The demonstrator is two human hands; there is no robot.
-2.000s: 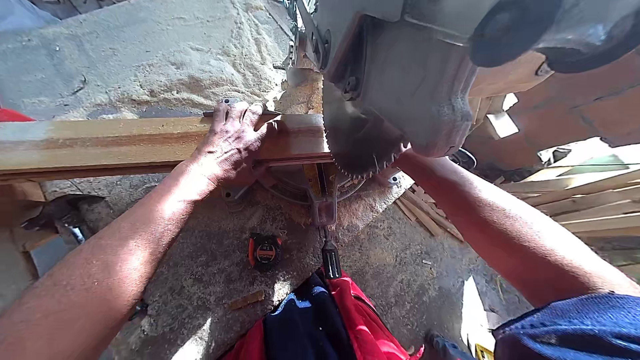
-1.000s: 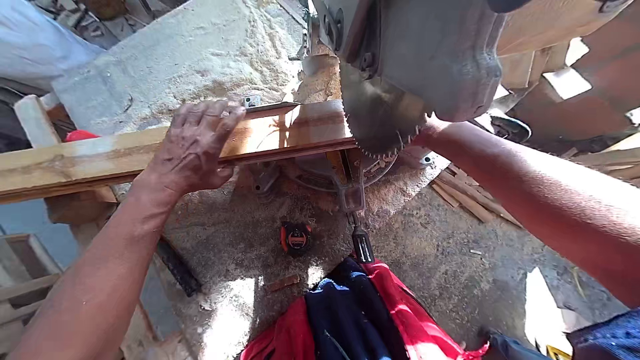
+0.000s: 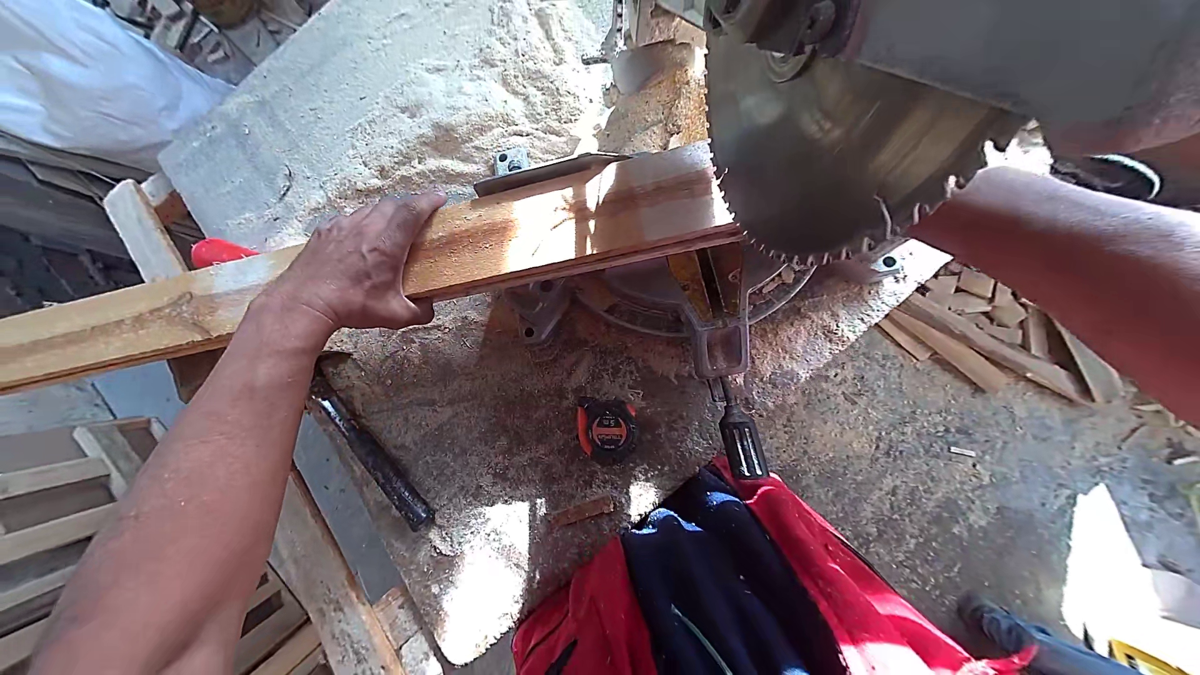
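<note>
My left hand (image 3: 361, 267) grips a long wooden board (image 3: 562, 220), its thumb over the near edge. The board lies across the base of a miter saw, against the metal fence (image 3: 548, 172). Its right end sits beside the toothed circular saw blade (image 3: 844, 159). My right hand is hidden behind the blade and saw head (image 3: 1022, 66); only my right forearm shows, reaching up to it from the right. The saw's front handle (image 3: 743, 445) points toward me. A black and orange tape measure (image 3: 607, 430) lies on the dusty worktop.
A hammer (image 3: 375, 459) lies at the worktop's left edge. Sawdust (image 3: 487, 84) covers the back surface. Wood offcuts (image 3: 994, 328) lie on the floor at right, wooden slats (image 3: 56, 525) stand at lower left, and a red and dark blue garment (image 3: 722, 572) is at the near edge.
My left hand has moved from near the fence to farther left along the board, still holding it. The view has shifted.
</note>
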